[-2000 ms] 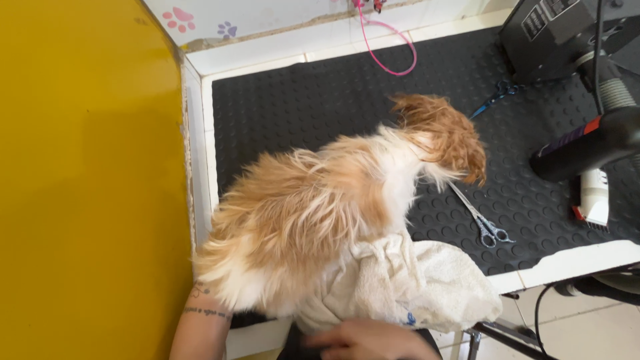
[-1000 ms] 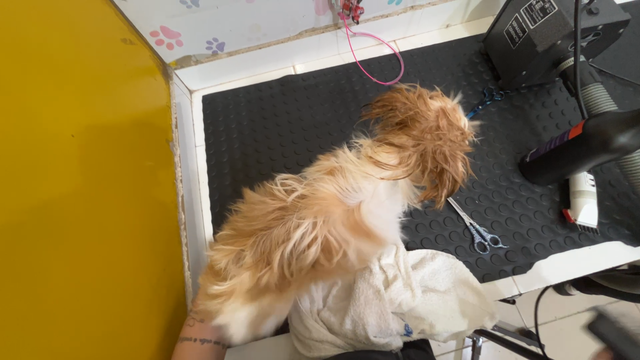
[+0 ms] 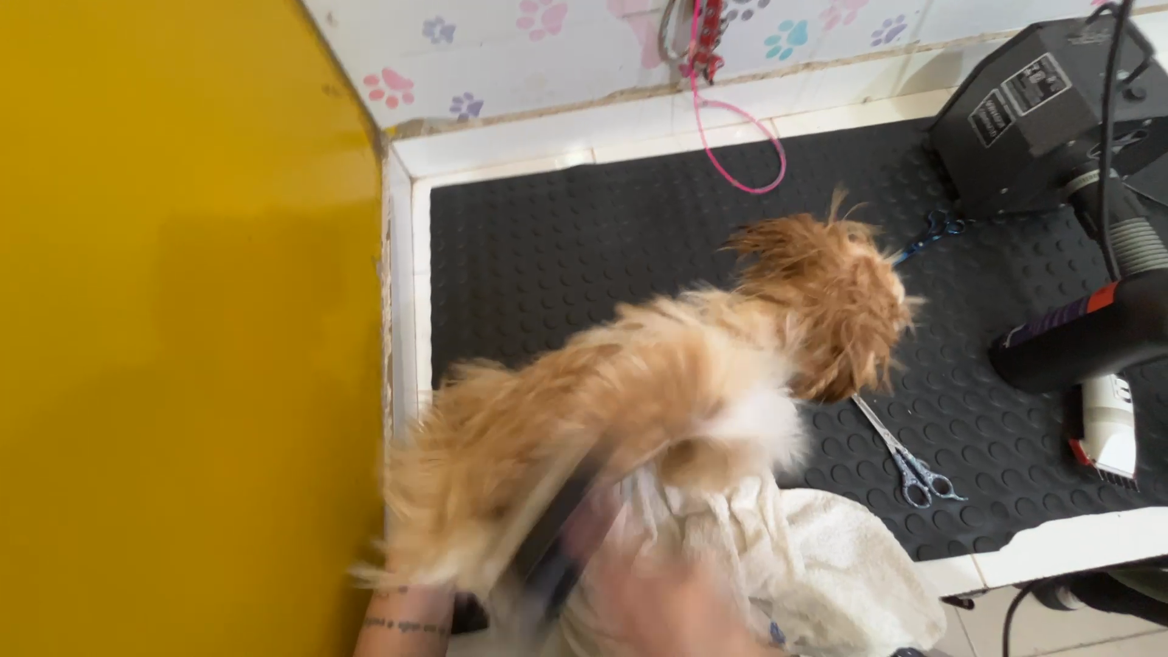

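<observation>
A tan and white long-haired dog point(image 3: 620, 392) stands on the black studded rubber mat point(image 3: 547, 265), its head toward the right. At the bottom centre my right hand point(image 3: 666, 584), blurred by motion, holds a dark brush-like tool point(image 3: 557, 529) against the dog's flank; its exact kind is unclear. My left forearm point(image 3: 401, 620) reaches up at the dog's rear, and the left hand is hidden behind the fur. A cream towel point(image 3: 839, 566) lies bunched beside the dog at the near edge.
Patterned-handle scissors point(image 3: 903, 456) and blue-handled scissors point(image 3: 931, 233) lie on the mat. A white clipper point(image 3: 1109, 424) is beside the black dryer nozzle point(image 3: 1077, 328); the dryer body point(image 3: 1031, 109) stands behind. A pink loop leash point(image 3: 744, 146) hangs at the wall. A yellow panel point(image 3: 182, 328) borders the left.
My right hand has come from the bottom right, where it held a dark object, to the dog's flank. Two seconds ago it was over the towel. The dog's head has turned and shifted.
</observation>
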